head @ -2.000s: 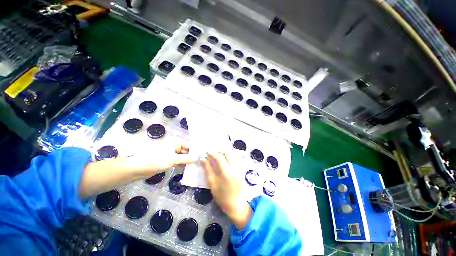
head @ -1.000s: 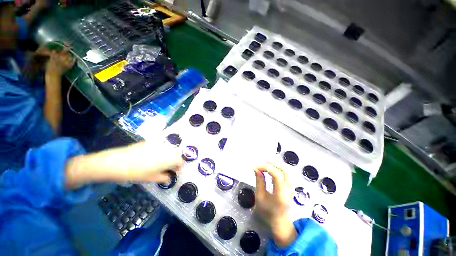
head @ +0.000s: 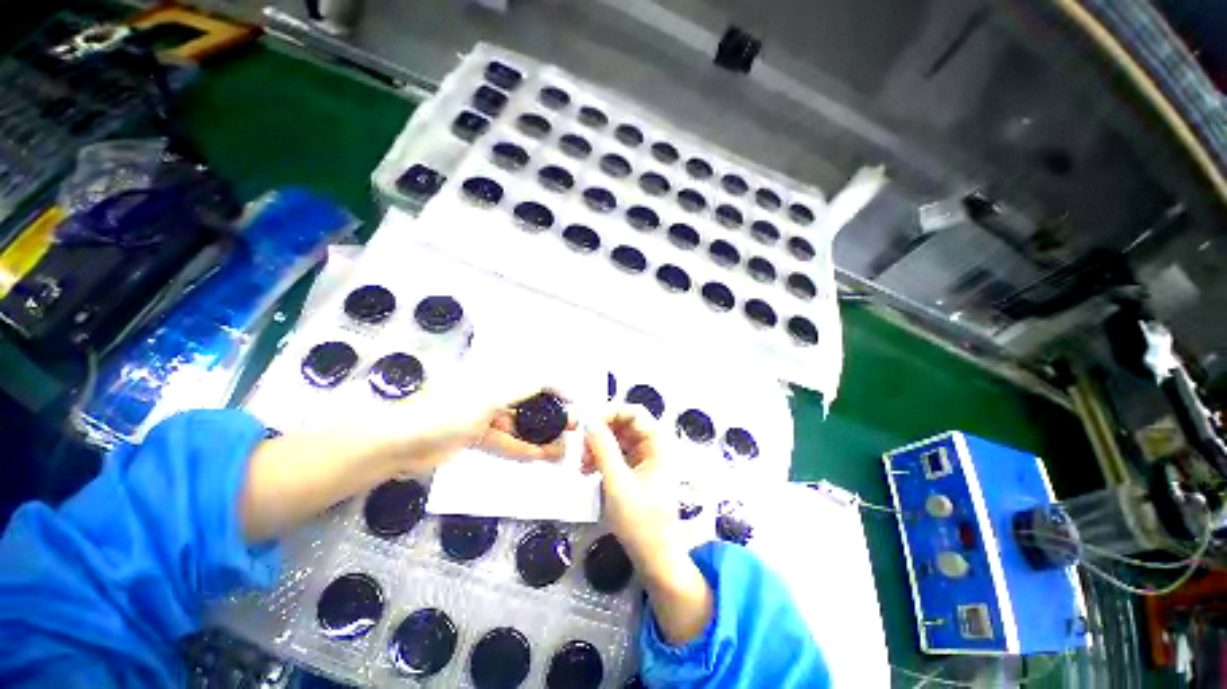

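My left hand (head: 501, 428) holds a round black part (head: 541, 417) in its fingertips, its dark face up, above the near tray. My right hand (head: 627, 455) has its fingertips pinched at the right edge of a white sheet (head: 518, 491), which lies below the part and over some tray rows. The near clear blister tray (head: 444, 567) holds rows of round black parts in its pockets. Whether my right fingers touch the black part cannot be told.
Stacked full trays (head: 646, 202) lie behind. A blue box (head: 989, 538) with knobs stands right, beside a flat pile of white sheets (head: 824, 579). A blue plastic-wrapped bundle (head: 222, 303) and a black bag (head: 121, 249) lie left. A grey partition runs along the back.
My left hand has come from the left tray rows to the middle and now holds a black part. My right hand is now close beside it. The view has swung right.
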